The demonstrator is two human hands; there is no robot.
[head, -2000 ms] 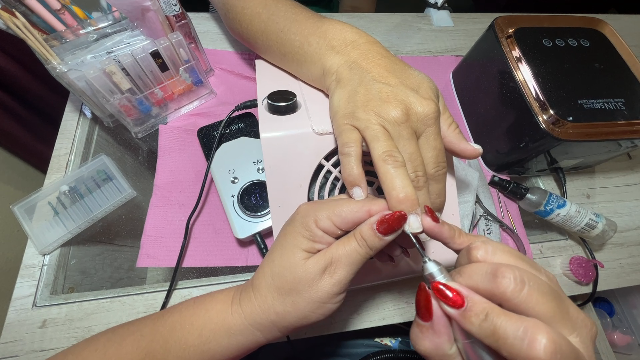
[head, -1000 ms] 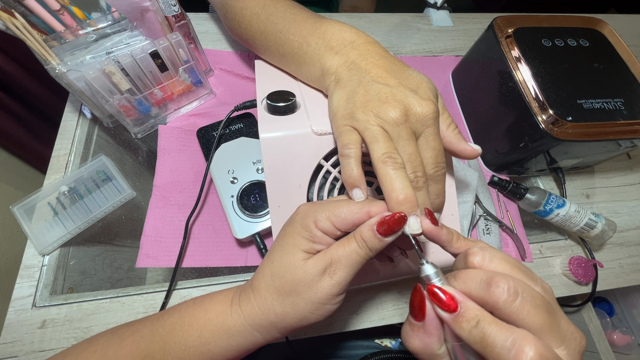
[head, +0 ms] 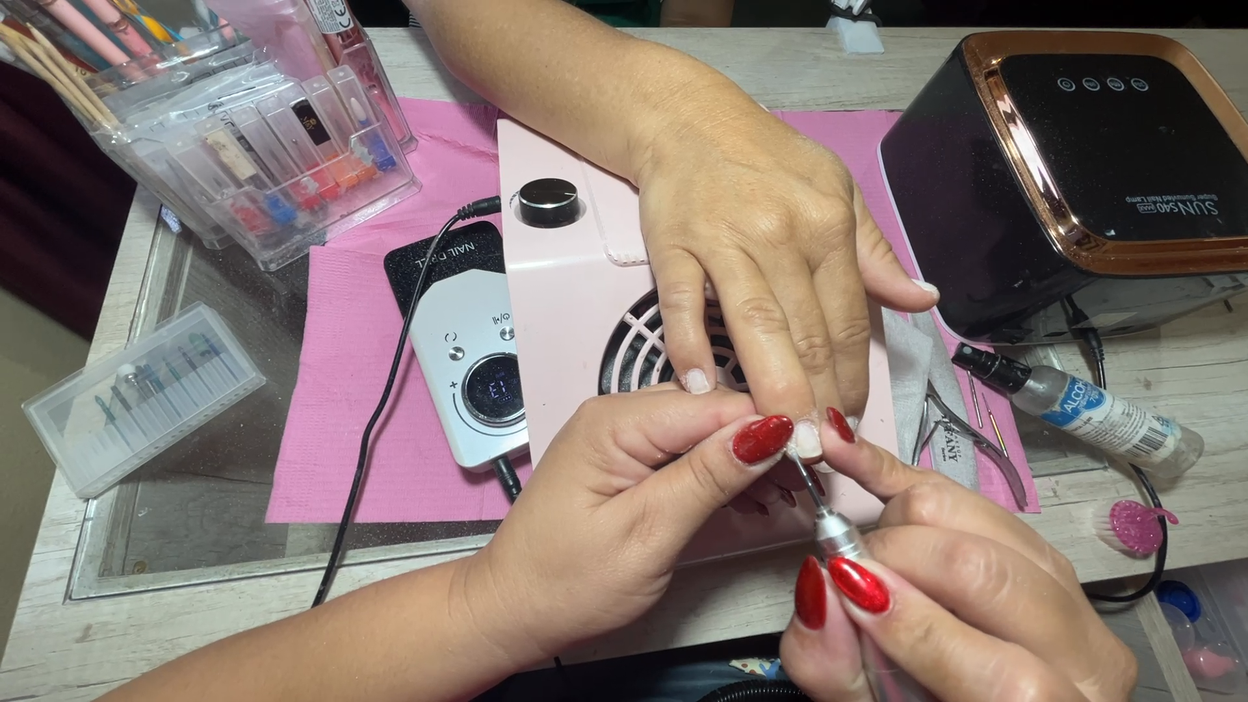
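Another person's hand (head: 770, 224) rests palm down over a pink nail dust collector (head: 565, 322) with a round fan grille. My left hand (head: 624, 497), with red nails, grips one fingertip of that hand between thumb and fingers. In my right hand (head: 965, 585) is the silver handpiece of an electric nail drill (head: 837, 531), held like a pen. Its thin bit touches or nearly touches the nail of the held finger, near the cuticle. My right index or another finger steadies against that fingertip. The white nail drill control unit (head: 458, 361), its display lit, lies left of the dust collector.
A black and copper nail lamp (head: 1072, 195) stands at the right, near an alcohol spray bottle (head: 1111, 409), cuticle nippers (head: 975, 439) and a pink brush (head: 1136, 526). At left are a clear case of drill bits (head: 141, 395) and a clear organizer (head: 283, 195). A black cable (head: 390, 390) crosses the pink towel.
My right hand and the handpiece have shifted slightly at the fingertip. My left hand and the other person's hand have stayed in nearly the same place.
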